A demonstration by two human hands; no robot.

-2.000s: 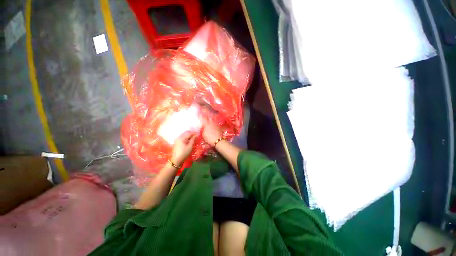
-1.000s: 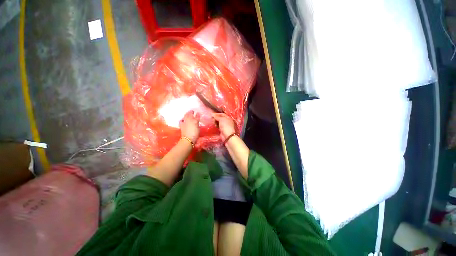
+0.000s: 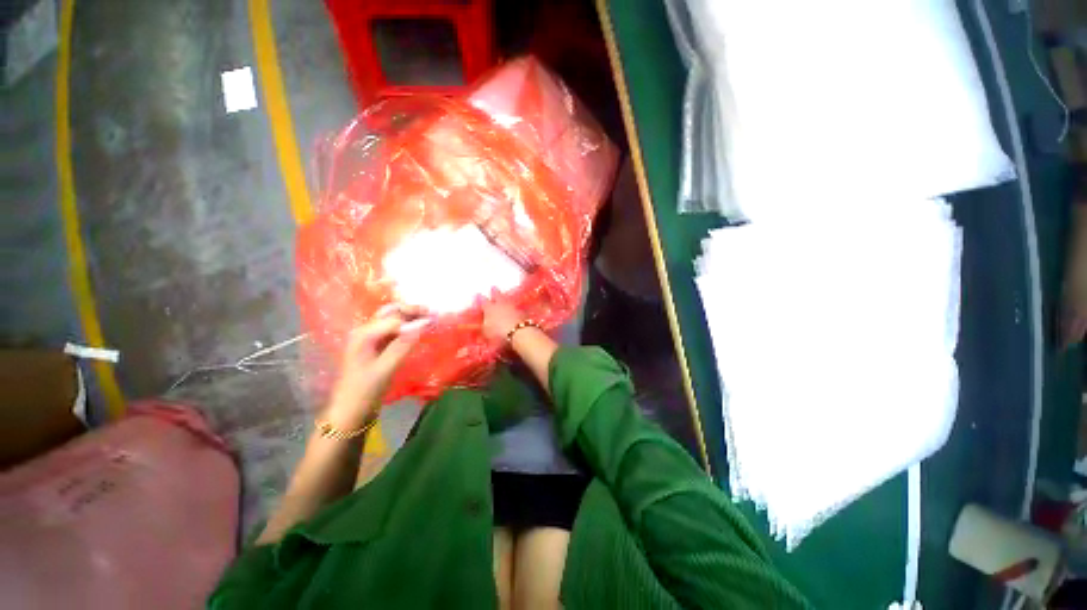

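Observation:
A large shiny red plastic sack [image 3: 548, 143] stands beside my legs with its mouth open. White bags [image 3: 447, 268] show bright with glare inside it. My left hand [image 3: 384, 340] is at the near left edge of the opening, its fingers bent at the red film. My right hand [image 3: 503, 319] is at the near right edge of the opening, its fingertips partly hidden in the film. Whether either hand grips the film or a bag is not clear.
Two thick stacks of white bubble bags [image 3: 834, 358] lie on the green bench top [image 3: 668, 155] at right. A cream cylinder [image 3: 999, 546] is at lower right. A red stool [image 3: 411, 48] stands behind the sack. A pink sack [image 3: 119, 512] and a cardboard box [image 3: 36, 405] are at lower left.
My left hand has moved left and towards me from the bags to the sack's edge. My right hand has shifted slightly left. More of the white bags shows.

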